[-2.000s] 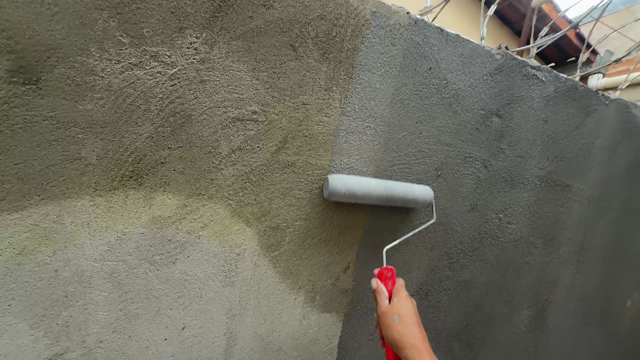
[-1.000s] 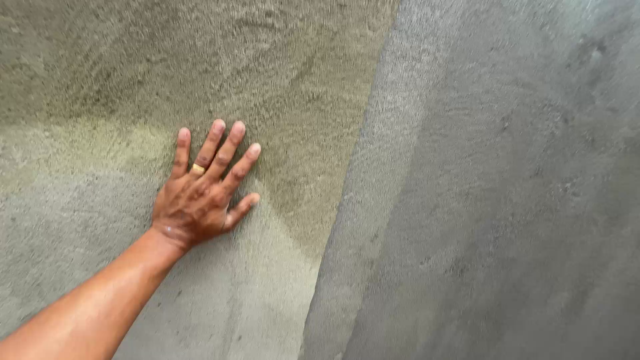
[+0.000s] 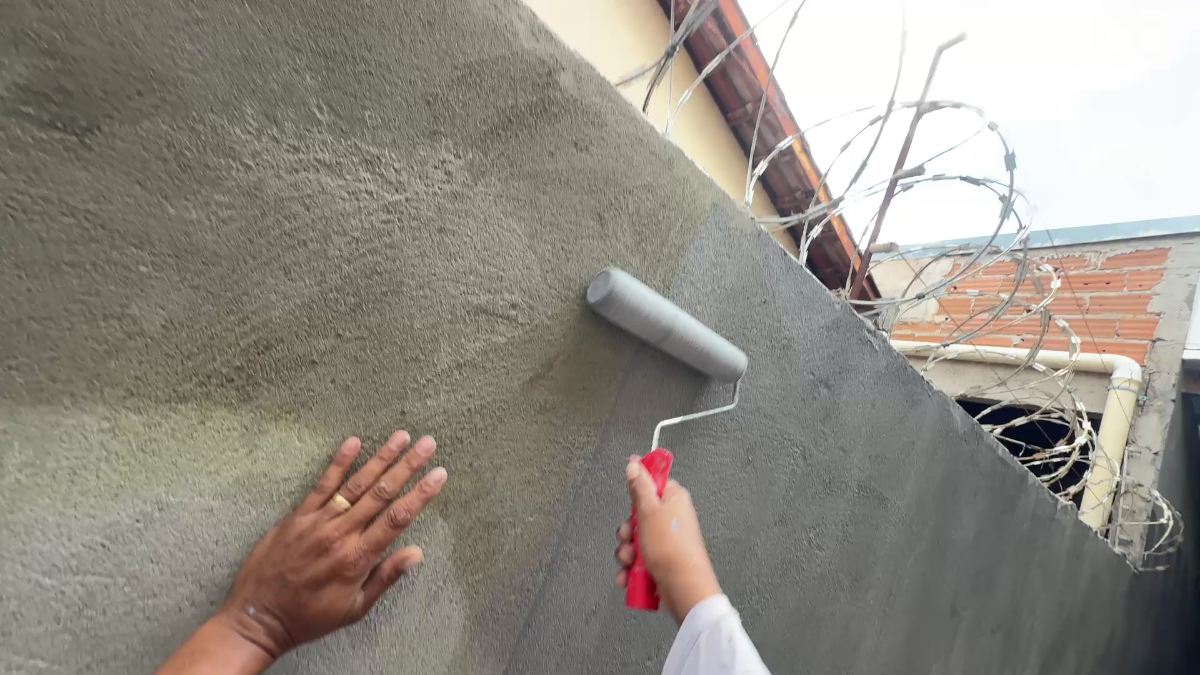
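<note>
My right hand (image 3: 667,539) is closed around the red plastic handle of a paint roller (image 3: 667,323), below the wall's sloping top edge. The grey-coated roller sleeve lies tilted against the rough cement-rendered wall (image 3: 309,234), across the border between the lighter brownish render and a darker grey coated area (image 3: 797,487). To the lower left, my left hand (image 3: 333,544) rests on the wall with fingers spread, holding nothing; a gold-coloured ring is on one finger.
Coils of razor wire (image 3: 1008,178) run along the wall's top edge. Behind them are a tiled roof edge (image 3: 797,178), a red brick wall (image 3: 1050,300) and a cream pipe (image 3: 1111,450).
The roller and my right hand, out of view one second ago, show again. The roller is more tilted than two seconds ago. The view has shifted to take in more beyond the wall's top.
</note>
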